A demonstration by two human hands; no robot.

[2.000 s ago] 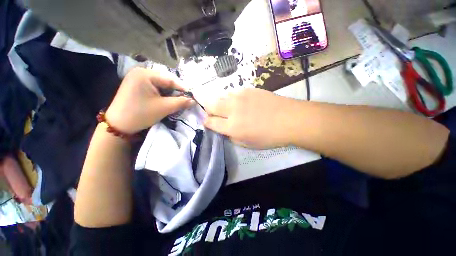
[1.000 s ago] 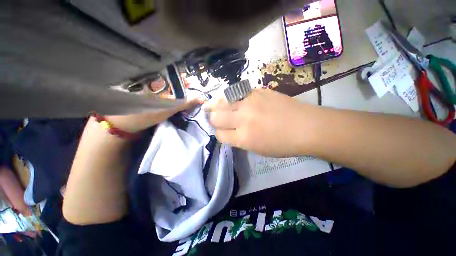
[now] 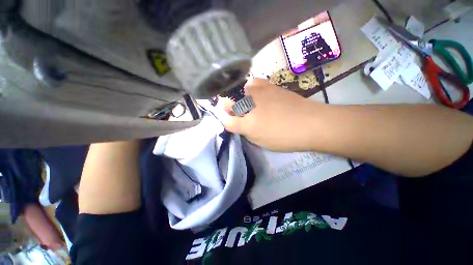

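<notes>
A white or light grey fabric piece (image 3: 199,176) with navy edges hangs from the needle area down over the table's front edge, in front of my black shirt. A small white label shows inside its fold. My right hand (image 3: 264,114) is at the fabric's upper end beside the small ribbed knob (image 3: 242,105); its fingertips are partly hidden, and its grip cannot be told. My left hand is hidden behind the grey sewing machine head (image 3: 103,88); only the forearm shows below it.
A large ribbed dial (image 3: 210,49) is close to the camera. A lit phone (image 3: 312,44) with a black cable lies on the machine bed. Red-and-green-handled scissors (image 3: 441,77) and paper labels (image 3: 397,64) lie at right. Another person's arm (image 3: 41,225) shows at lower left.
The view has moved closer to the machine head, which now covers my left hand and the wrist bracelet. My right hand stays near the needle area, and the fabric still hangs below.
</notes>
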